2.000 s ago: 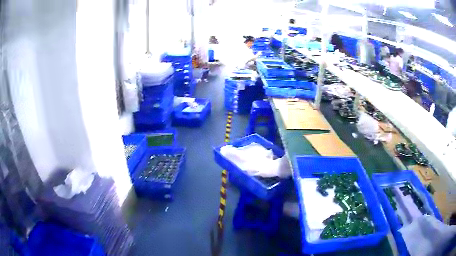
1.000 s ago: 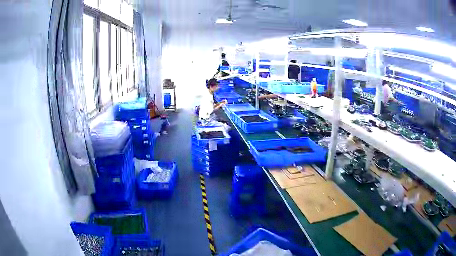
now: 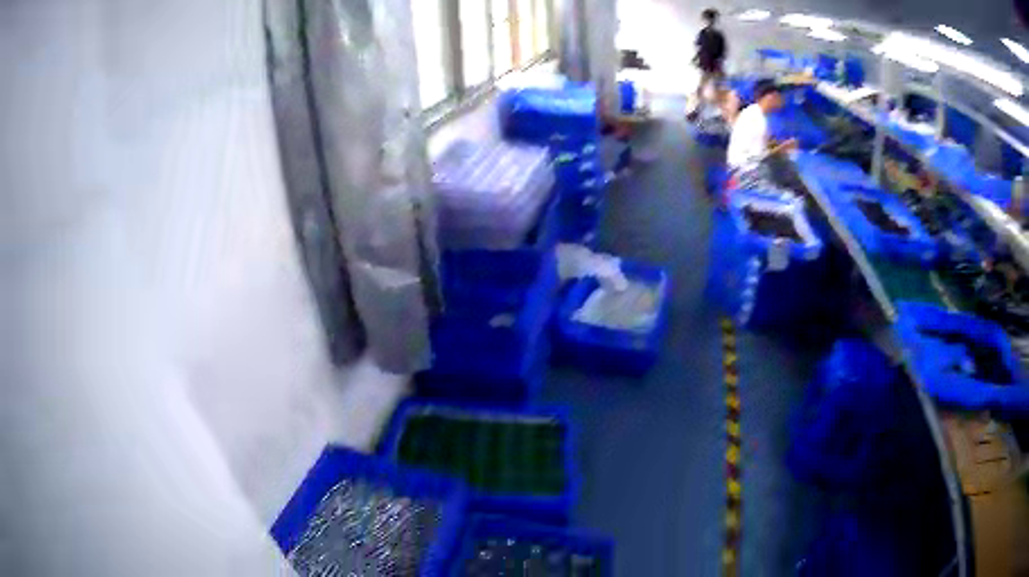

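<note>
Neither of my hands is in the picture. Nearest in front of me on the floor, a blue crate (image 3: 302, 496) at the lower left holds many small silver pieces (image 3: 359, 532). Behind it, another blue crate (image 3: 572, 456) holds green parts (image 3: 483, 451) in rows. A third blue crate (image 3: 598, 552) with small dark and silvery parts is cut off by the bottom edge. The picture is blurred, so single parts cannot be told apart.
Stacked blue crates (image 3: 485, 327) with clear trays (image 3: 492, 186) stand by the curtain (image 3: 378, 214). A crate with white material (image 3: 618, 307) is beyond. A yellow-black line (image 3: 732, 440) runs along the aisle. A blue stool (image 3: 841, 411) and bench are right; a person (image 3: 749, 138) sits ahead.
The view has turned left and down. The floor crates at the wall show larger, and the bench has shifted to the right edge. The near bench crates have left the picture.
</note>
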